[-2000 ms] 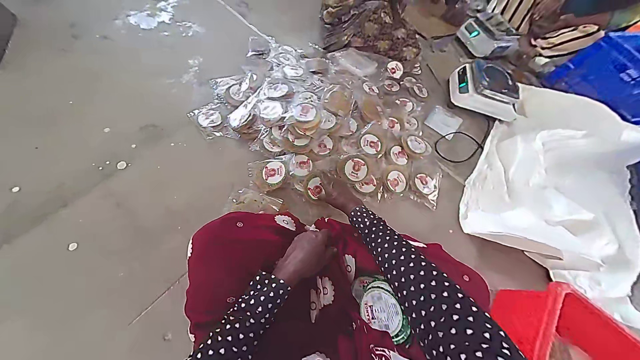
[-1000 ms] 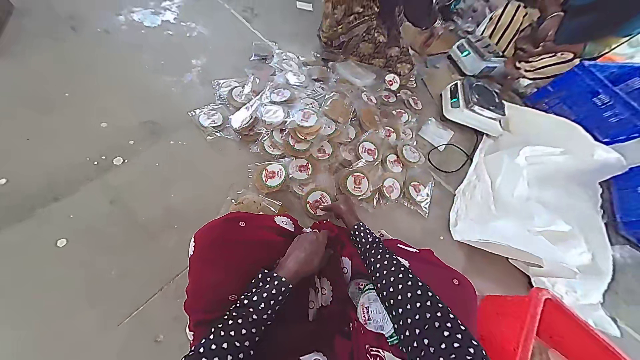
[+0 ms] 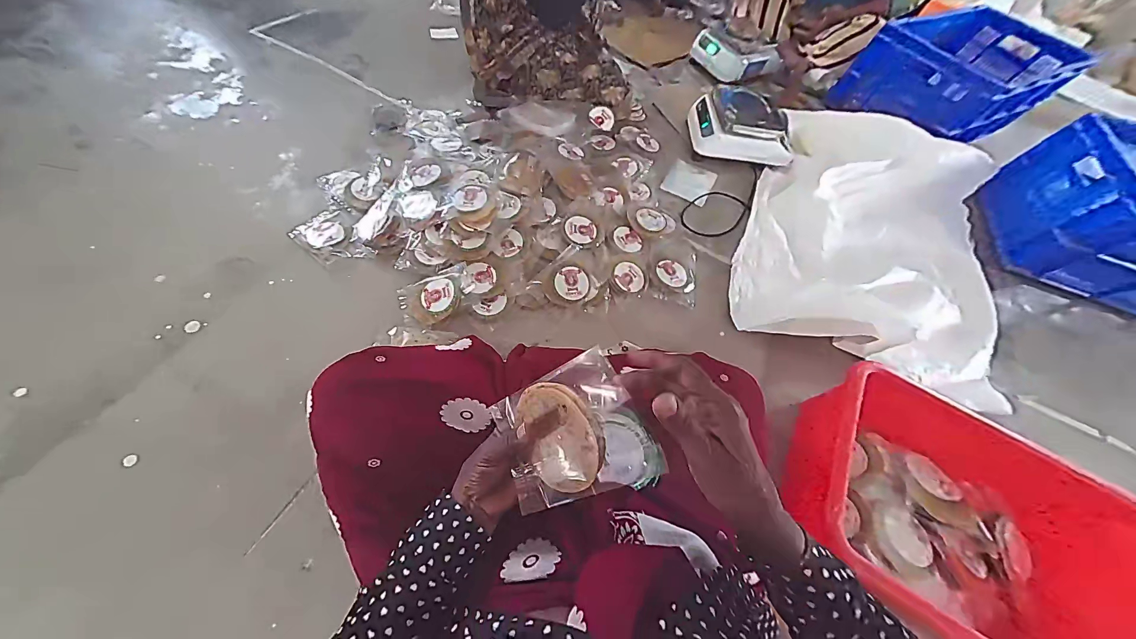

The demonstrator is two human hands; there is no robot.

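My left hand (image 3: 495, 470) grips a clear plastic packet (image 3: 561, 437) of round, flat, tan discs above my lap. At the packet's upper right is my right hand (image 3: 701, 426), its fingers bent near the plastic edge; whether they pinch it cannot be told. Under and beside the packet, a round white label with a green rim (image 3: 628, 451) shows on my lap. On the floor ahead lies a pile of similar clear packets with round printed labels (image 3: 571, 282).
A red plastic crate (image 3: 1065, 515) at my right holds several packets. Beyond it are a white sack (image 3: 874, 240), two blue crates (image 3: 958, 75) (image 3: 1065, 213), two digital scales (image 3: 741, 124) (image 3: 732, 55) and a black cable (image 3: 714, 229). A person in patterned clothing (image 3: 550, 62) is behind the pile.
My right hand has come back from the near edge of the pile to my lap. A packet is now held up in my left hand. The view has shifted, showing more of the red crate.
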